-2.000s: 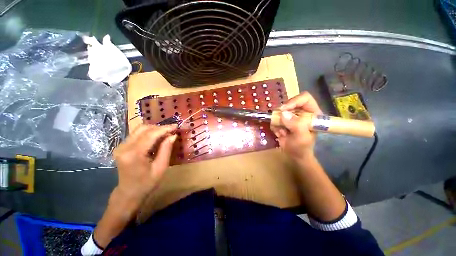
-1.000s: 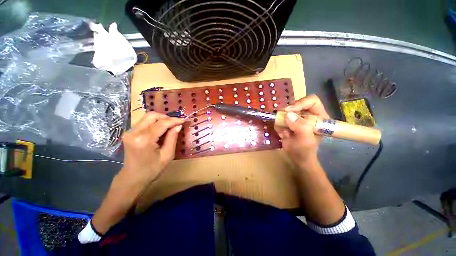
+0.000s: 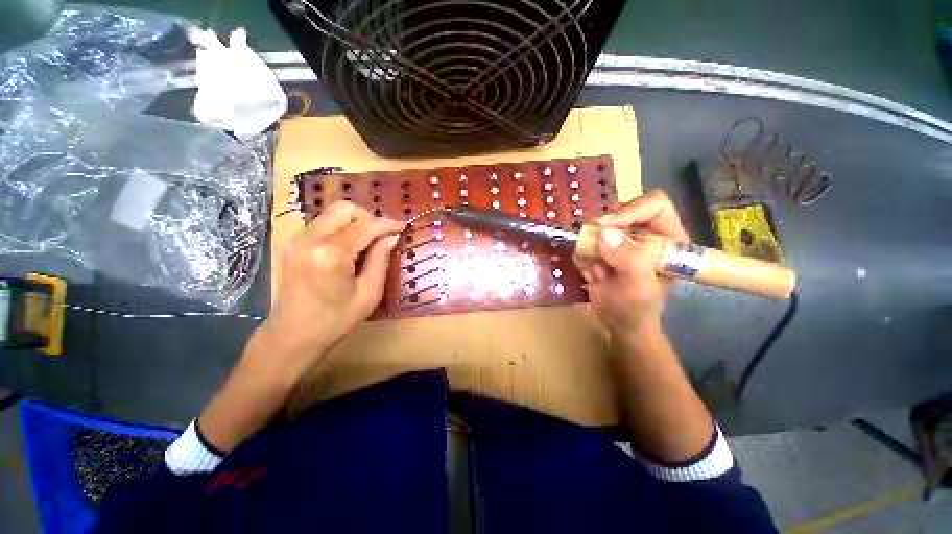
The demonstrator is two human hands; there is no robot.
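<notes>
My right hand (image 3: 629,266) grips the pale wooden handle of the soldering iron (image 3: 720,271). The iron's dark barrel points left, its tip over the reddish-brown holding board (image 3: 360,214). My left hand (image 3: 332,269) pinches a thin solder wire (image 3: 423,214) between thumb and fingertips; the wire curves to the iron's tip. Several short dark leads (image 3: 423,284) lie in a line beside the silver dots below the tip. A small heap of black leads (image 3: 313,175) is at the board's upper left corner. Whether my left fingers also hold a lead is hidden.
The board lies on tan cardboard (image 3: 470,365). A black fume fan (image 3: 454,73) stands behind it. Plastic bags (image 3: 125,209) and a white tissue (image 3: 236,83) are left. A coiled iron stand (image 3: 778,172) with a yellow sponge (image 3: 744,232) is right. A blue bin (image 3: 52,469) is lower left.
My left hand has moved up and right, closer to the iron's tip. The black piece seen at its fingertips before no longer shows. The iron's tip has shifted slightly upward along the column.
</notes>
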